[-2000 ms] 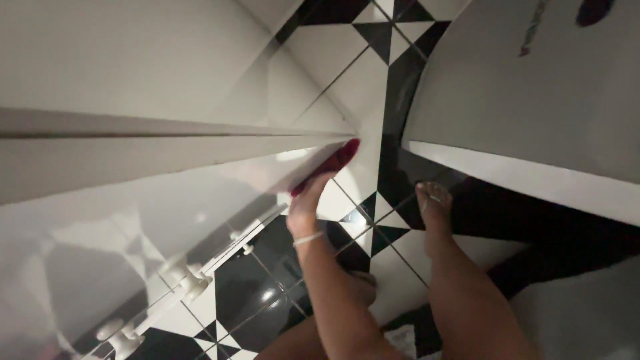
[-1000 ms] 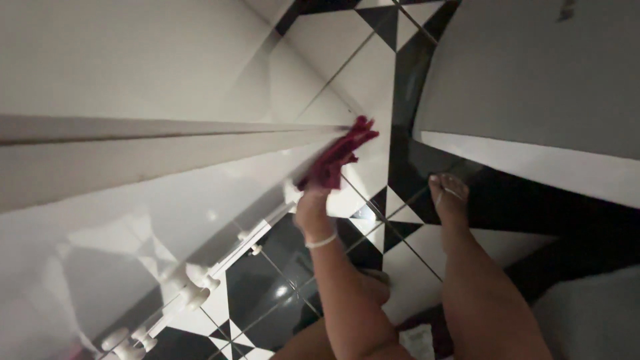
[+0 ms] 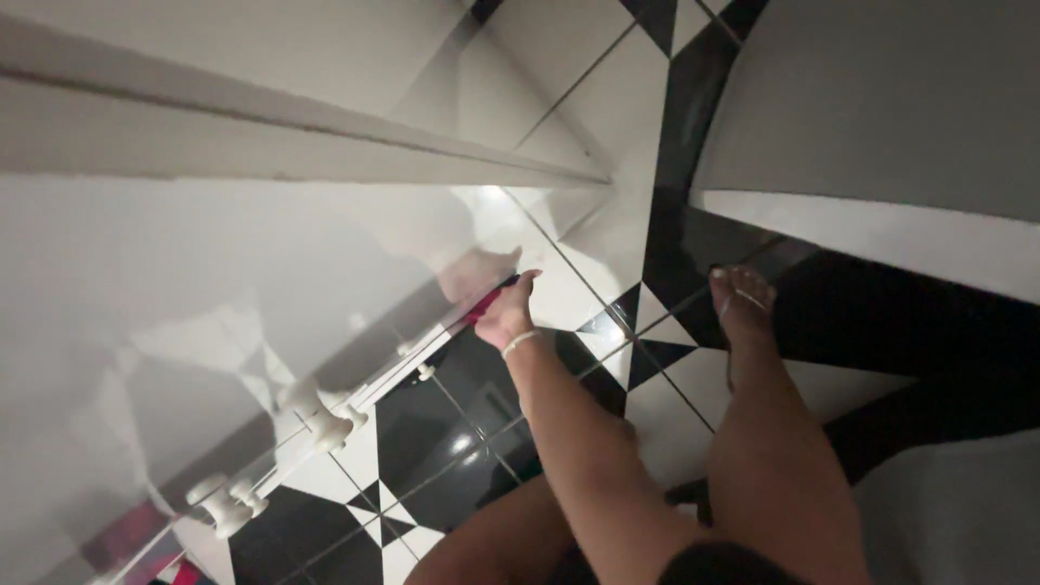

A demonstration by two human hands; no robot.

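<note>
My right hand (image 3: 505,313) is low at the edge of a glossy white cabinet front (image 3: 325,244), with its thumb extended. A dark red cloth (image 3: 487,302) shows between this hand and the cabinet, mostly hidden by the fingers. A thin light bracelet (image 3: 520,343) circles the wrist. The glossy front mirrors the hand. Nearer the camera, white knobs (image 3: 329,426) stick out from the cabinet. My left hand is out of view.
Black and white tiles (image 3: 455,422) cover the floor. My bare foot (image 3: 743,296), with a thin chain on it, stands at the right beside a large grey object with a white rim (image 3: 853,223). Something red and patterned (image 3: 183,573) lies at the lower left.
My right hand has moved back along the cabinet, away from the ledge's far end. The cloth, spread out beyond the hand one second ago, is now mostly covered by it.
</note>
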